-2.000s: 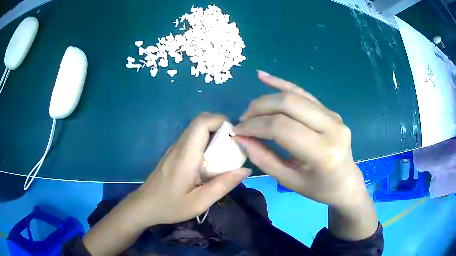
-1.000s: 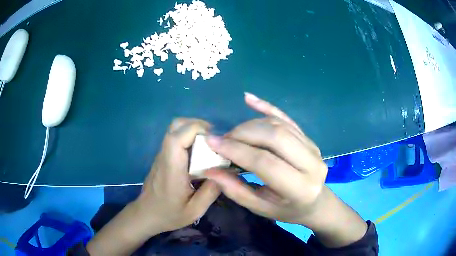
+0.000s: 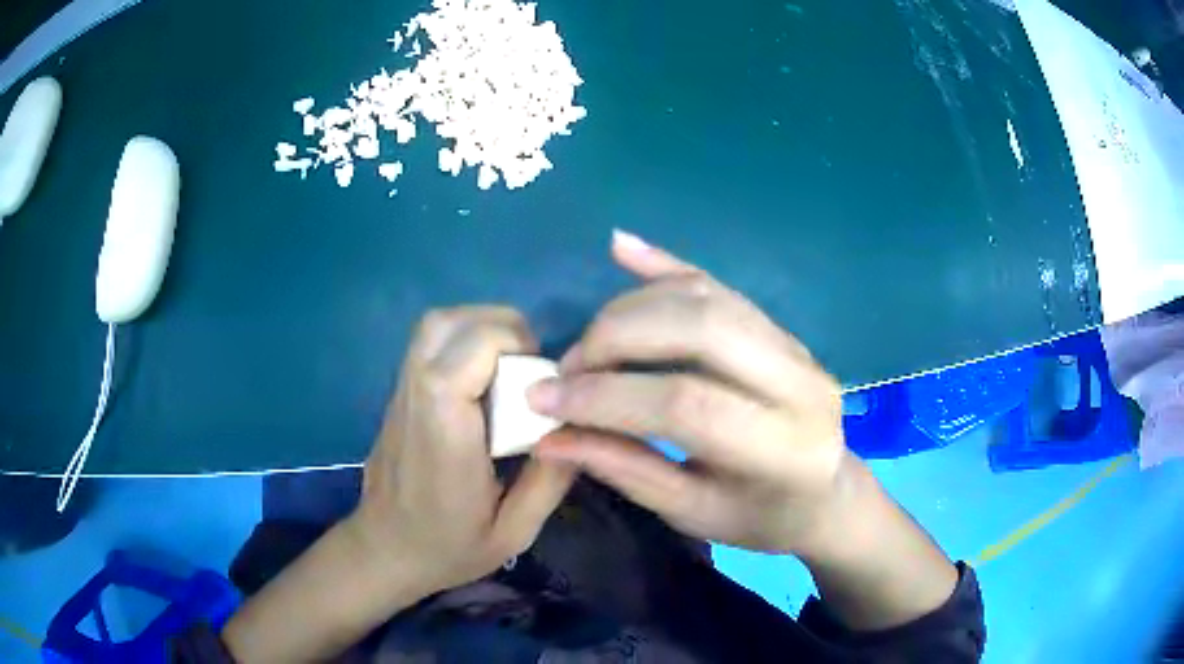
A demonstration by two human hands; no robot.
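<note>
My left hand [image 3: 448,441] is wrapped around a white device body [image 3: 514,406], held near the table's front edge with its end face turned up. My right hand [image 3: 708,402] is at that end, with its index fingertip pressed on the end face and its thumb below. The fingers cover the middle of the end face, so I cannot tell whether a plug is under them. A loose pile of small white plugs [image 3: 500,91] lies on the dark green table [image 3: 779,221] beyond my hands.
Another white device [image 3: 138,231] with a cord loop lies at the left, and one more [image 3: 26,143] lies at the far left edge. A white sheet [image 3: 1123,169] is at the right end. Blue stools [image 3: 1058,409] stand beyond the table edge, right and lower left.
Both hands and the device have shifted left in view. The device has turned, and my right index finger has moved onto its end face. The pile and lying devices also sit further left in view.
</note>
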